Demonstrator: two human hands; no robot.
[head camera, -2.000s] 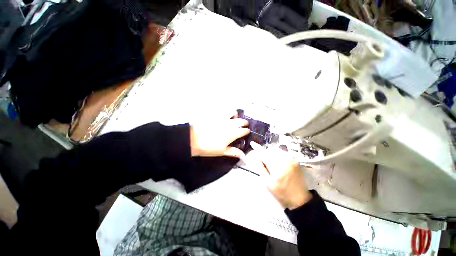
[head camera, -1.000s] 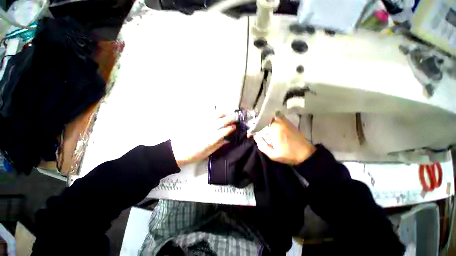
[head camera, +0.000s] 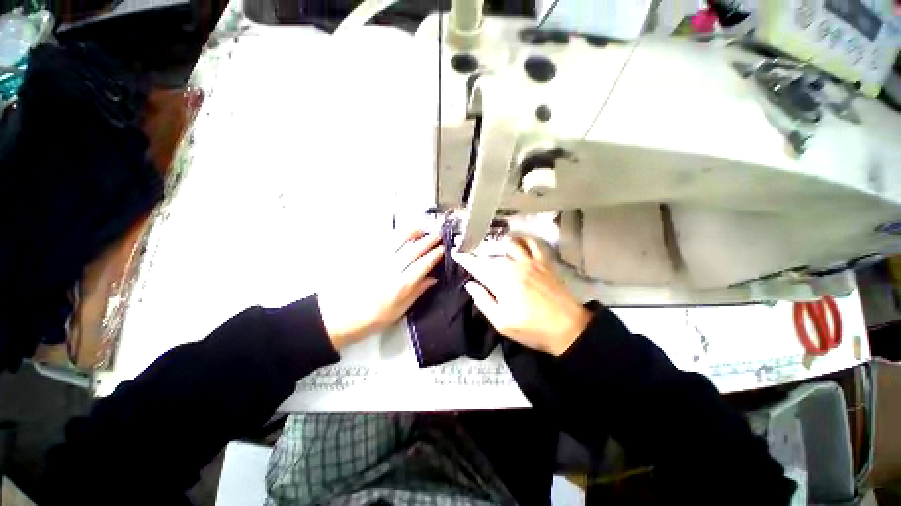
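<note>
A dark fabric piece (head camera: 442, 326) lies at the needle area of the cream-white sewing machine (head camera: 632, 168) and runs down over the table's front edge toward the lap. My left hand (head camera: 377, 287) lies flat on the table, its fingertips on the left edge of the fabric. My right hand (head camera: 524, 296) lies on the fabric from the right, fingers close to the presser foot and pressing or holding the cloth. The foot and needle are small and partly hidden by the machine's pale front part and my fingers.
A heap of dark pieces (head camera: 64, 188) lies on a brown board at the left. Red-orange snips (head camera: 817, 325) lie at the right front of the table. A control panel (head camera: 835, 35) stands at the top right. A grey bin (head camera: 812, 435) is below the right edge. Checked cloth (head camera: 341, 460) covers the lap.
The view has turned and shifted. The fabric, earlier mostly under the fingers, now extends toward the lap. My right hand has flattened onto the fabric over the last second.
</note>
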